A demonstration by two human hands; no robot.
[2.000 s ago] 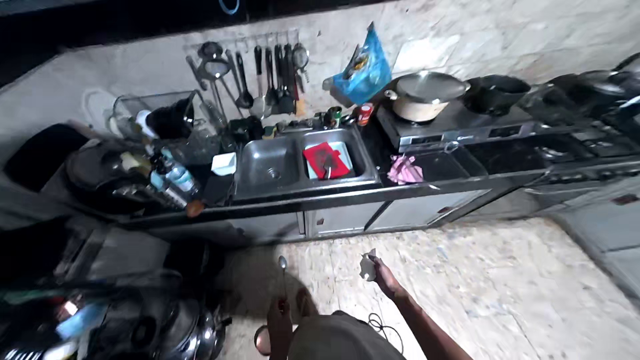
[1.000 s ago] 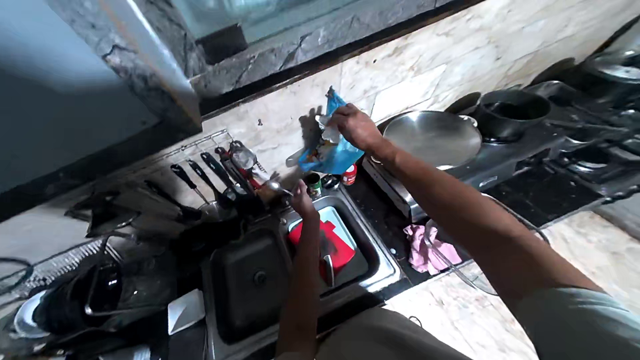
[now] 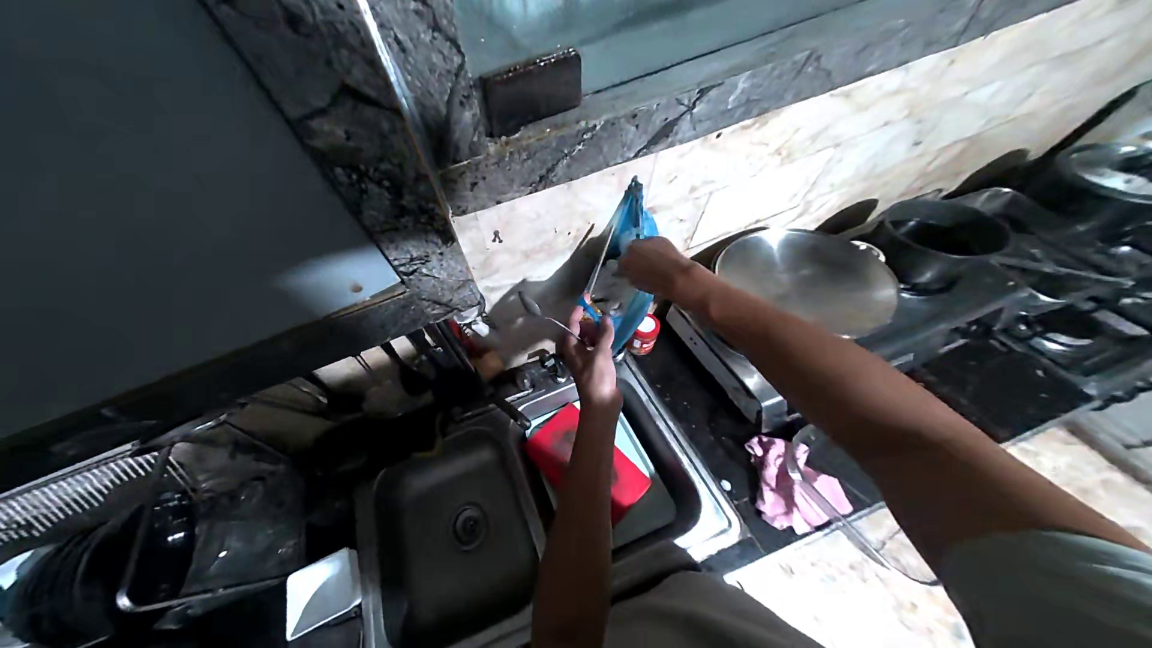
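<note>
A blue plastic bag [image 3: 641, 229] hangs against the tiled wall above the sink. My left hand [image 3: 592, 355] holds a metal spoon [image 3: 531, 306] and touches the bag's lower rim, its fingers pulling the mouth downward. At the bag's upper opening is my right hand [image 3: 655, 266], its fingers curled; a pale object shows beside them, and whether they grip it is unclear. Just right of the bag stands a small red jar [image 3: 644, 334]. Below my left forearm, a red item [image 3: 632, 481] lies on a light board or tray in the right sink basin.
The left basin [image 3: 468, 527] adjoins the right one. A large metal pan [image 3: 807, 281] and a dark pot [image 3: 940, 236] stand on the stove. A pink cloth [image 3: 792, 484] lies at the counter edge. A cabinet [image 3: 180, 180] juts out at upper left, above a dish rack [image 3: 81, 495].
Both hands were low over the floor, then rose to the hanging bag. Since one second ago my left hand has moved up to the bag's rim. The view has swung strongly.
</note>
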